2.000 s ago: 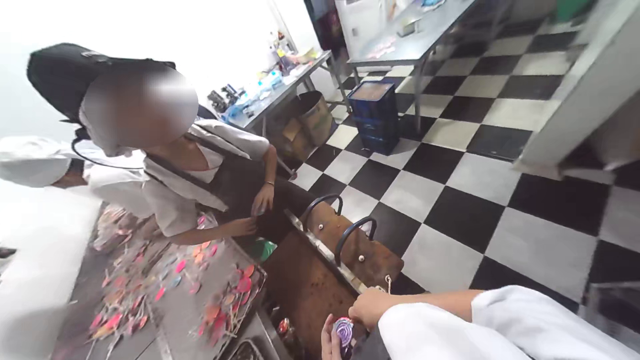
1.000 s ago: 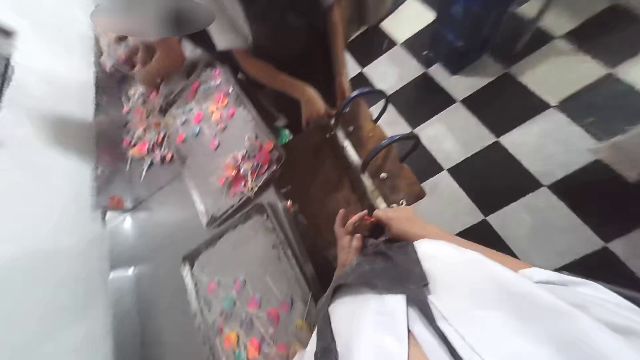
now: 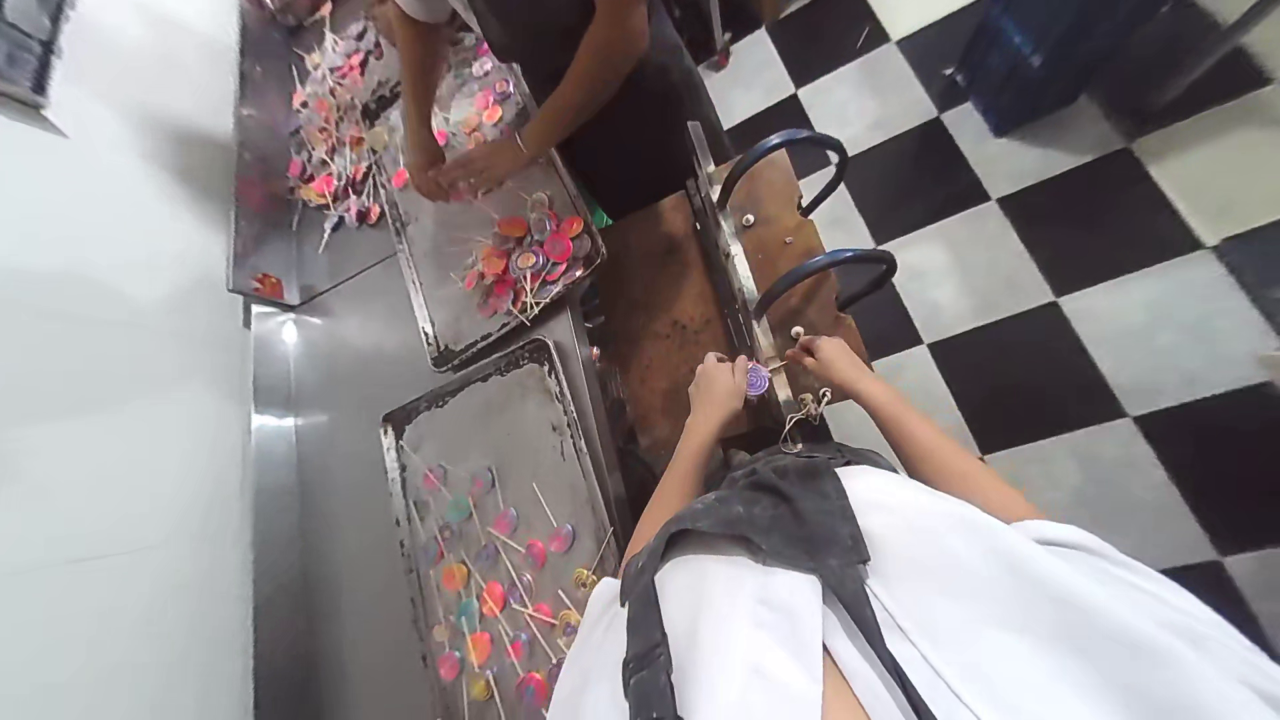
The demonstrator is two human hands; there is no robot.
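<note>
My left hand (image 3: pixel 718 388) holds a purple-and-white swirled lollipop (image 3: pixel 757 379) by the edge of its round head. With its fingertips, my right hand (image 3: pixel 826 362) grips the thin stick that sticks out from the lollipop's right side. Both hands are over the near end of a long metal edge (image 3: pixel 737 262) on a machine that has two dark blue curved handles (image 3: pixel 820 262) and a brown, worn panel (image 3: pixel 665 310). A knotted cord (image 3: pixel 806 408) hangs just below my right hand.
A metal tray (image 3: pixel 470 400) at lower left holds spread lollipops. Farther off, another tray (image 3: pixel 425 300) carries piled lollipops (image 3: pixel 530 255), and a co-worker's hands (image 3: pixel 465 170) are over it. At right are a checkered floor (image 3: pixel 1030 340) and a dark blue crate (image 3: pixel 1040 60).
The view has swung down and left onto the trays. My right hand, closer to my left hand one second ago, is now apart from it at the lollipop's stick. The co-worker's hands have moved over the far tray.
</note>
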